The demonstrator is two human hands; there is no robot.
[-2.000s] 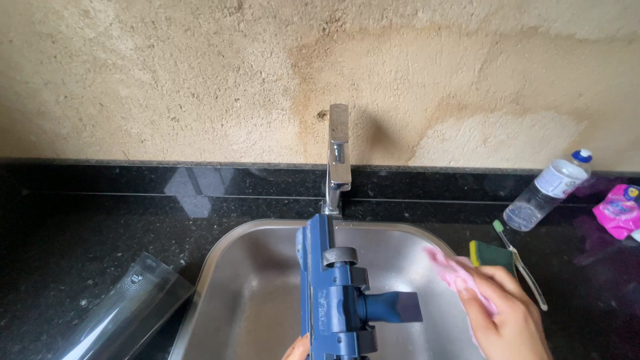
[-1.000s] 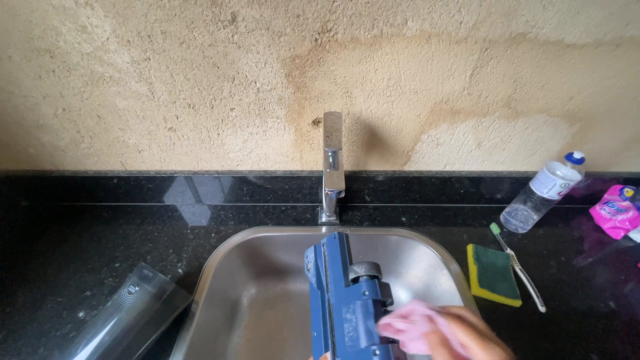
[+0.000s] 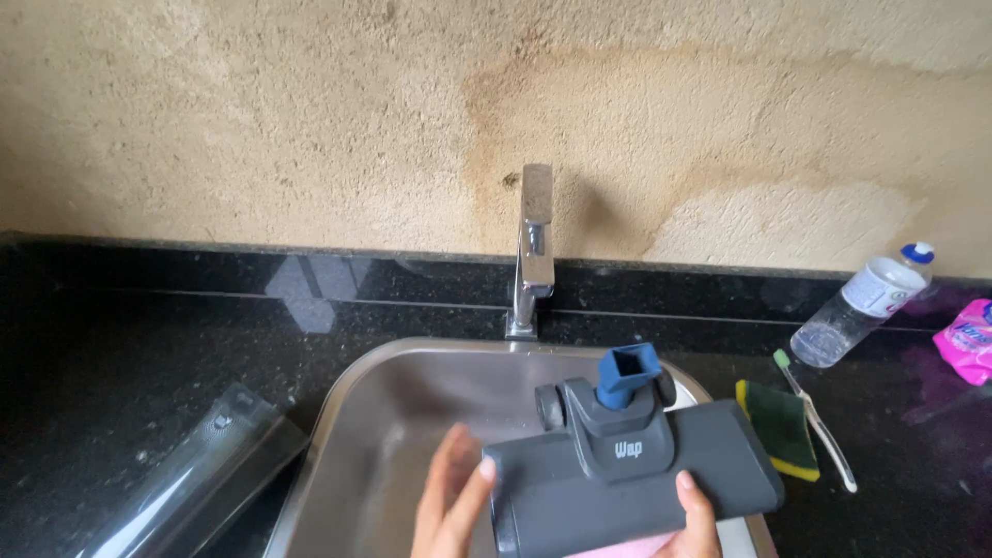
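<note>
A dark grey Wap vacuum cleaner floor head [image 3: 620,480] with a blue neck is held over the steel sink [image 3: 387,364], its top face up. My right hand [image 3: 694,523] grips its lower edge, thumb on top, with a pink cloth [image 3: 620,547] pressed underneath. At the floor head's left end is my left hand [image 3: 453,496], fingers apart and slightly blurred; the index fingertip is at the corner, and whether it bears any weight is unclear.
A chrome faucet [image 3: 535,248] rises behind the sink. On the black stone counter lie a clear plastic container [image 3: 194,480] at left, and a green and yellow sponge [image 3: 779,430], a toothbrush [image 3: 821,430], a leaning clear bottle [image 3: 860,306] and a pink pack [image 3: 969,341] at right.
The floor head has been turned over from its blue underside to its grey top and now lies crosswise. My right hand has gone from wiping with the cloth to gripping the head's edge.
</note>
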